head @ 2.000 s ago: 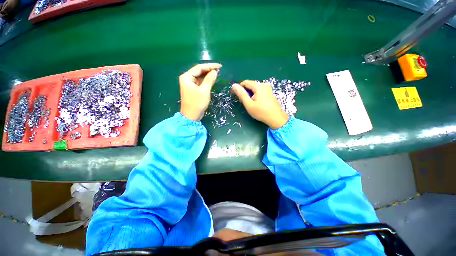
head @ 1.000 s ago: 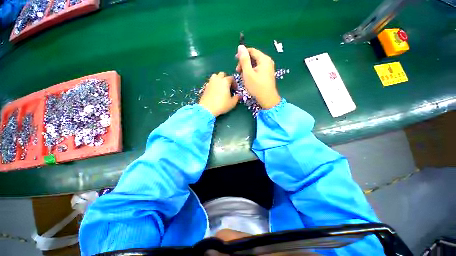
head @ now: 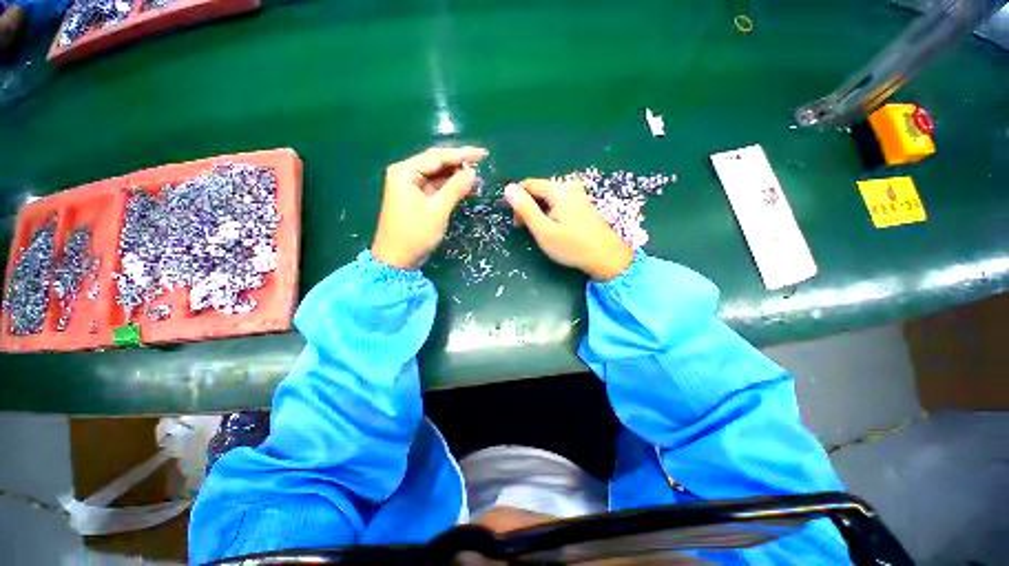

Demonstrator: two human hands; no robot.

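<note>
My left hand (head: 424, 205) is bare and holds a tiny silvery part (head: 476, 170) between thumb and fingertips. My right hand (head: 570, 224) is curled just to the right, its fingers closed around a small dark hand tool that is mostly hidden by the hand; its tip points toward the left fingertips. Thin silvery offcuts (head: 485, 245) lie scattered on the green belt between and below the hands. A heap of small silvery parts (head: 622, 201) lies beside and partly behind my right hand.
A red compartment tray (head: 293, 238) heaped with silvery parts is at the left, with another red tray (head: 166, 19) farther off. At the right are a white card (head: 763, 217), a metal post (head: 885, 69), an emergency stop button (head: 905, 134) and a yellow label (head: 892, 202). A white scrap (head: 655, 123) lies above the heap.
From one second ago, my left hand has moved up and left from the heap and now holds a part. My right hand has lowered, its tool turned toward the left. The view has shifted.
</note>
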